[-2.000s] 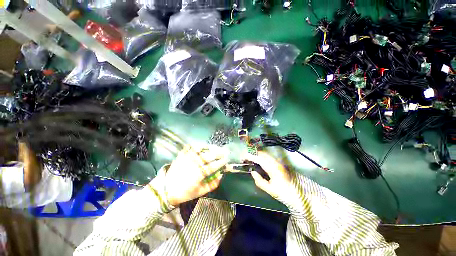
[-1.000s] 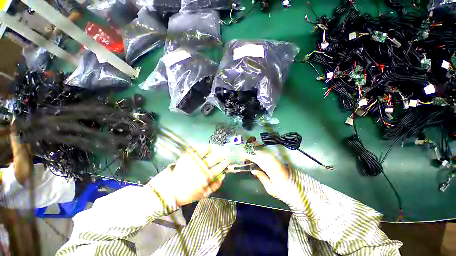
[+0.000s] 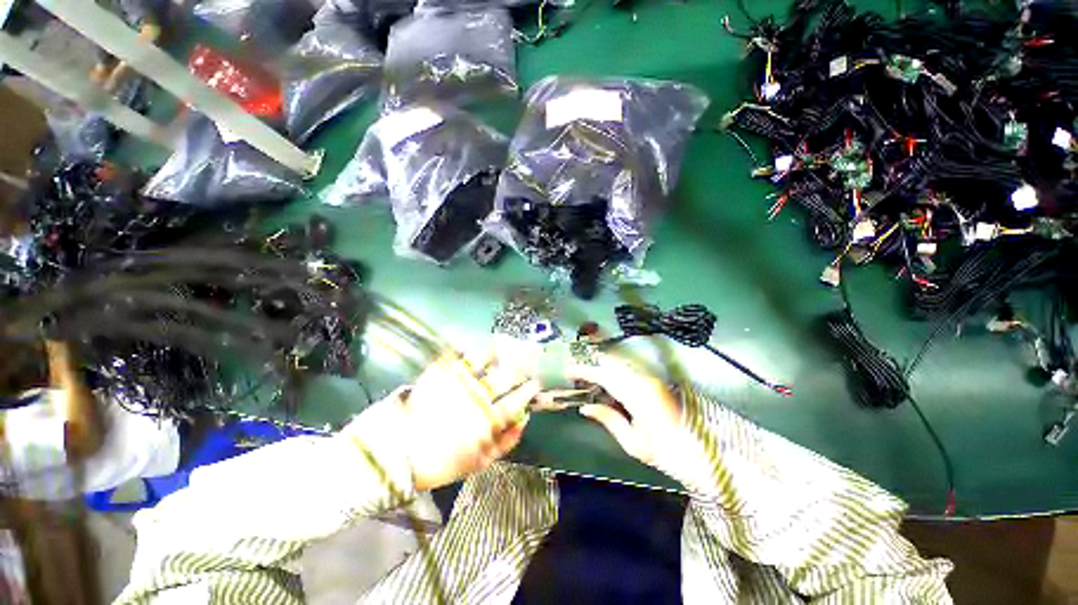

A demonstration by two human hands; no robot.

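Observation:
My left hand (image 3: 467, 414) and my right hand (image 3: 632, 402) meet low in the middle, over the mat's near edge. A slim metallic and dark piece (image 3: 565, 399) lies between their fingertips; it is too small and blurred to name, and the glare hides detail. A folded black cable bundle (image 3: 668, 321) lies just beyond my right hand, its thin end pointing right. A small green circuit board (image 3: 584, 350) shows at my right fingertips. A pile of small grey metal pieces (image 3: 520, 317) lies beyond my left hand, with a small whitish piece at its right side.
Open clear bags with black parts (image 3: 579, 166) (image 3: 443, 177) stand beyond the pile. A right cable heap (image 3: 910, 154) and a left cable heap (image 3: 201, 296) flank them. A red packet (image 3: 236, 80) lies at back left. Another person's arm (image 3: 78, 408) shows at far left.
The small whitish piece with a dark centre has moved from above the circuit board to the grey pile. The view has shifted slightly. Both hands remain together near the same spot.

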